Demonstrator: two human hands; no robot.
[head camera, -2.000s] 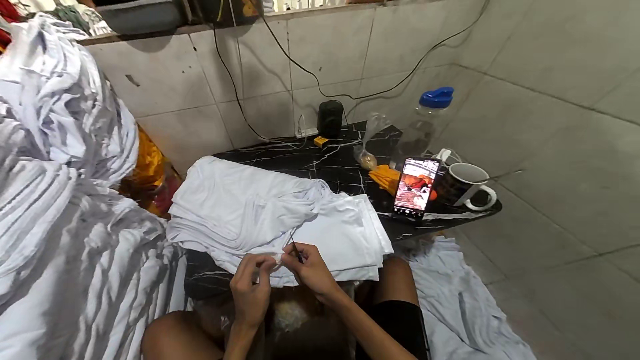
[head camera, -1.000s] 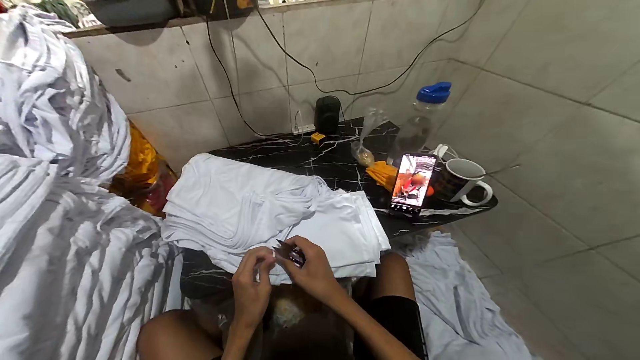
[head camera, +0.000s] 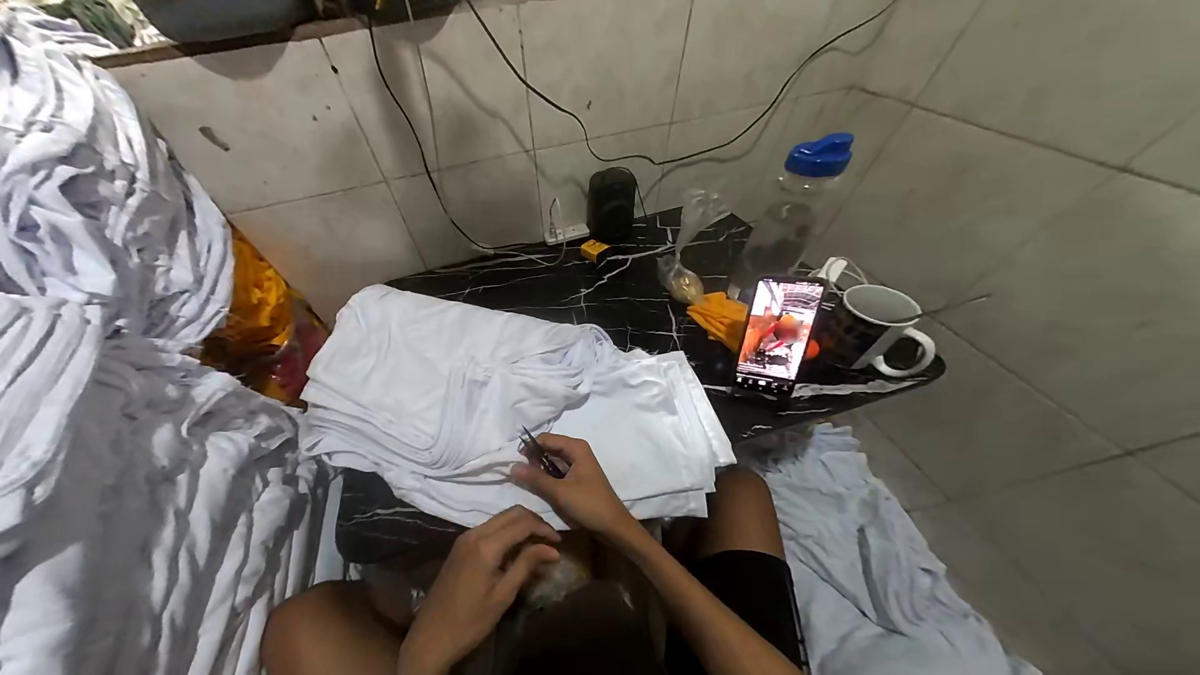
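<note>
In my right hand (head camera: 581, 483) is a small pair of dark thread snips (head camera: 543, 454), its points toward the upper left over the cloth. Stacked white garments (head camera: 450, 375) lie in front of me on a black marble-patterned table (head camera: 637, 309). My left hand (head camera: 492, 572) is below the table's near edge, above my lap, fingers curved and apart; I see nothing held in it. Under that hand is a clear plastic bag (head camera: 562, 577), partly hidden by my hands.
Large heaps of white cloth (head camera: 169, 487) rise at left beside an orange bag (head camera: 248, 314). A lit phone (head camera: 780, 333), a mug (head camera: 877, 328), a blue-capped bottle (head camera: 778, 230) and an orange cloth (head camera: 720, 319) stand or lie at the table's right. More white cloth (head camera: 872, 544) lies lower right.
My left hand has moved down and away from my right hand, off the garment's edge. My right hand still holds the snips, which now lie a little farther over the stack.
</note>
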